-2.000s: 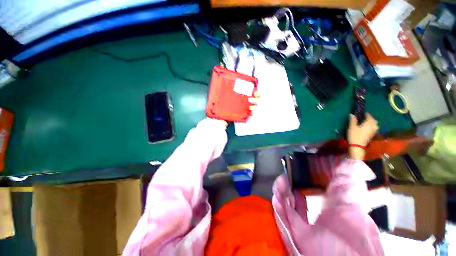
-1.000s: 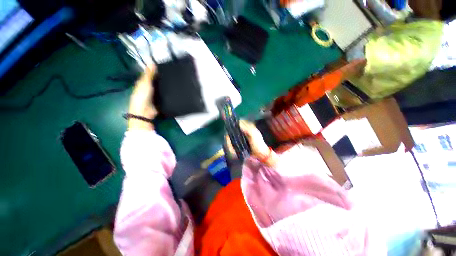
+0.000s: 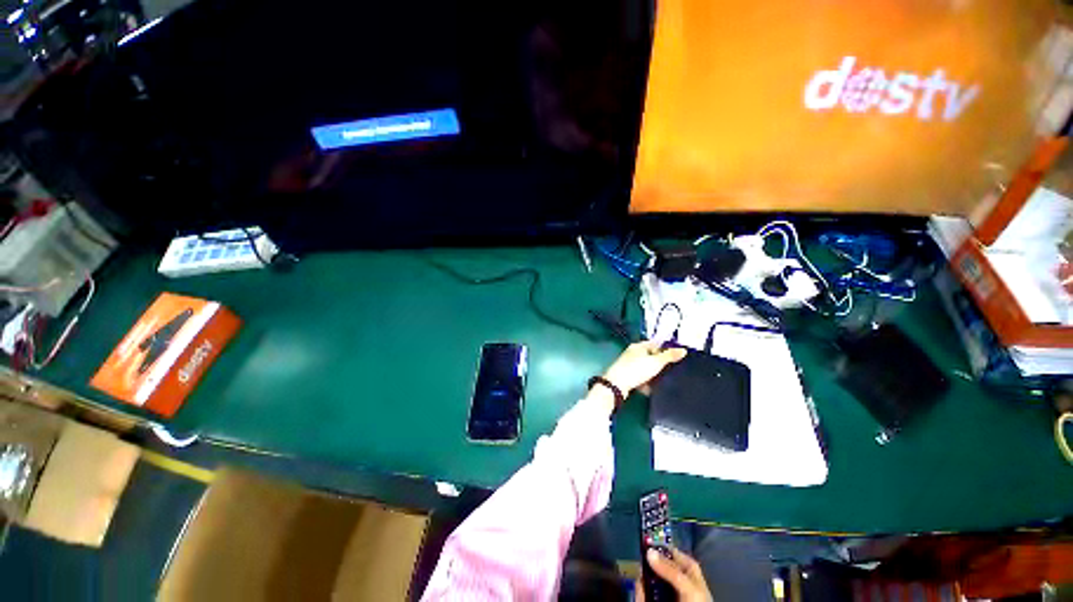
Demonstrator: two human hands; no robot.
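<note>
A flat black set-top box (image 3: pixel 701 400) lies on white record sheets (image 3: pixel 771 453) on the green bench, with thin leads at its rear. My left hand (image 3: pixel 639 366) is at the box's rear left corner, fingers on its edge. My right hand (image 3: pixel 680 576), partly cut off by the lower edge, holds a black remote control (image 3: pixel 654 521) upright in front of the bench edge. A smartphone (image 3: pixel 498 393) with a dark screen lies left of the box.
A dark TV (image 3: pixel 388 71) with a blue message bar and an orange TV (image 3: pixel 847 106) stand behind. Cables (image 3: pixel 782 276) tangle behind the box. Another black box (image 3: pixel 894 376) lies right. An orange retail box (image 3: pixel 167 353) and power strip (image 3: pixel 217 252) are left. A carton (image 3: pixel 288 541) stands below.
The view has swung up to both TVs. The box was held red underside showing, then black top showing, and now lies on the paper. My right hand has brought the remote from the right.
</note>
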